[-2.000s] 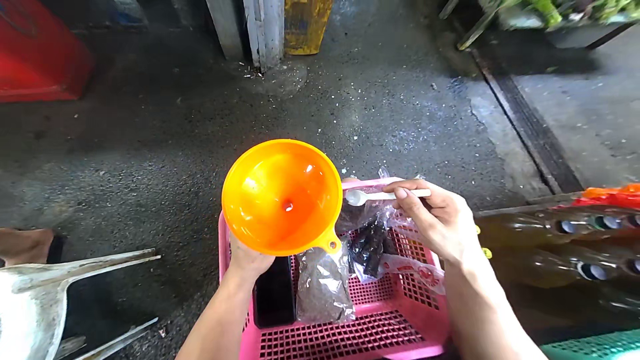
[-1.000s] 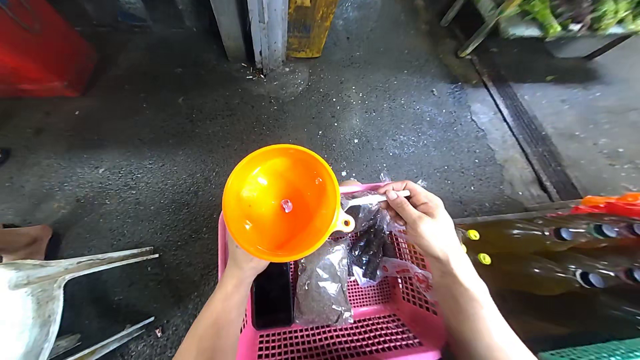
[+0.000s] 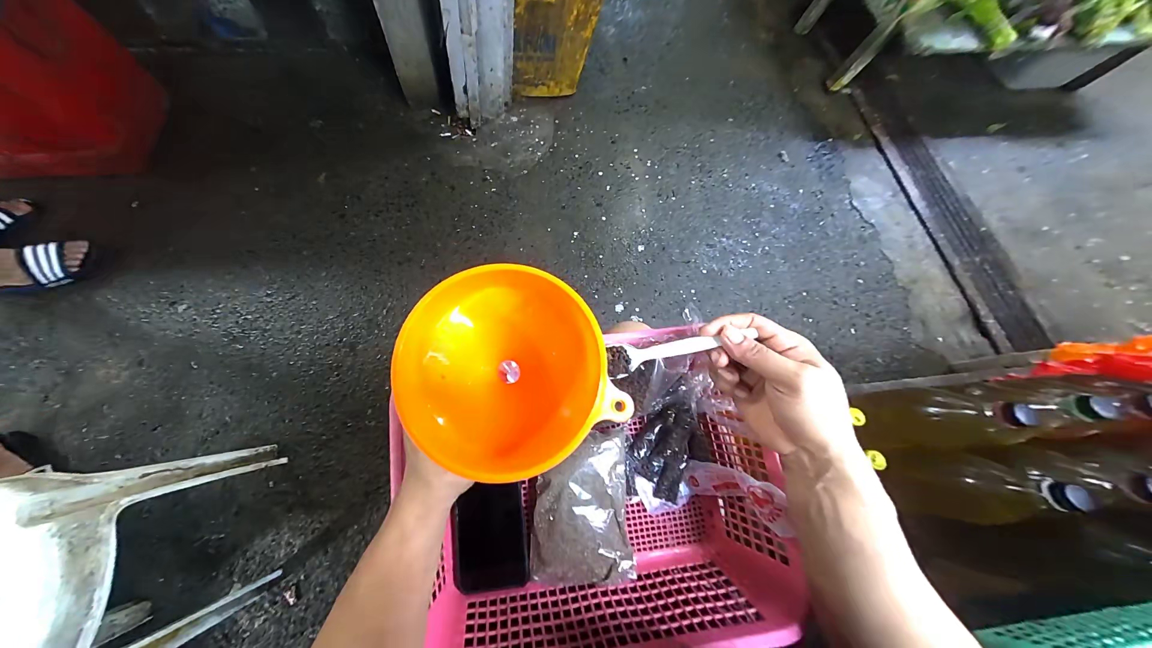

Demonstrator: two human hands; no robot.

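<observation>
An orange plastic funnel (image 3: 486, 387) is held from below by my left hand (image 3: 432, 477), whose fingers are mostly hidden under it. My right hand (image 3: 774, 378) pinches the handle of a white plastic spoon (image 3: 675, 348); dark granular stuff lies in its bowl, close to the funnel's right rim. Beneath both hands is a pink plastic basket (image 3: 720, 630). In it lie a black smartphone (image 3: 490, 537), a clear plastic bag of grey-brown powder (image 3: 583, 522), and a clear bag with dark pieces (image 3: 668, 441) beside a white bag with red print (image 3: 742, 490).
Bottles of amber liquid (image 3: 963, 477) stand at the right, near a green basket edge (image 3: 1080, 627). A worn white plastic chair (image 3: 63, 531) is at lower left. A person's sandalled foot (image 3: 49, 263) shows at the left edge. Leafy vegetables (image 3: 990, 22) sit on a stand at upper right.
The spoon's bowl now shows dark granular stuff; two seconds ago it looked pale. A person's sandalled feet have come into view at the left.
</observation>
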